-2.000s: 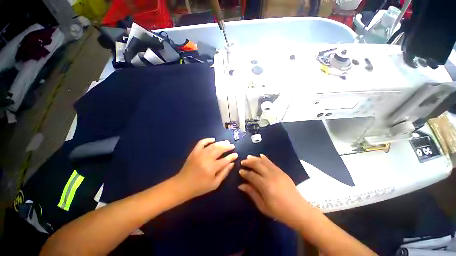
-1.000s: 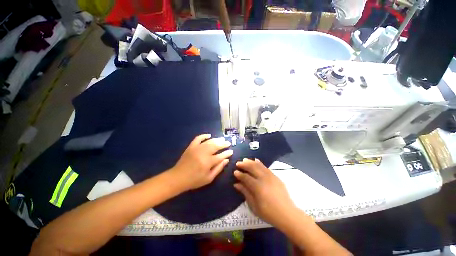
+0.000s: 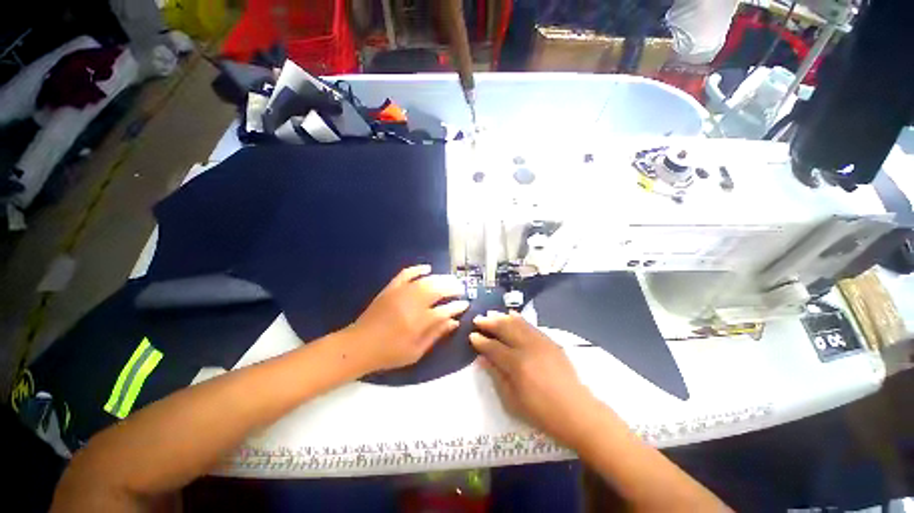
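The navy garment panel (image 3: 331,220) lies left of the needle, its curved lower edge under my hands. My left hand (image 3: 416,319) rests flat on it with fingers close to the presser foot (image 3: 489,283). My right hand (image 3: 516,351) presses with its fingertips on the cloth edge just right of my left hand. Neither hand grips the cloth. A dark pointed cut piece (image 3: 626,336) lies right of the needle under the arm of the white sewing machine (image 3: 601,210). The needle tip is too small to make out.
Fabric scraps (image 3: 311,110) lie at the back left. Dark cloth with reflective tape (image 3: 133,378) is at lower left. A pale blue trough (image 3: 591,98) is behind the machine. A yellow-gold metal tool (image 3: 730,330) and a control panel (image 3: 830,335) are at right.
The navy panel has shifted away from me and turned; its lower edge has moved up, baring the table's front scale. My hands stay beside the presser foot.
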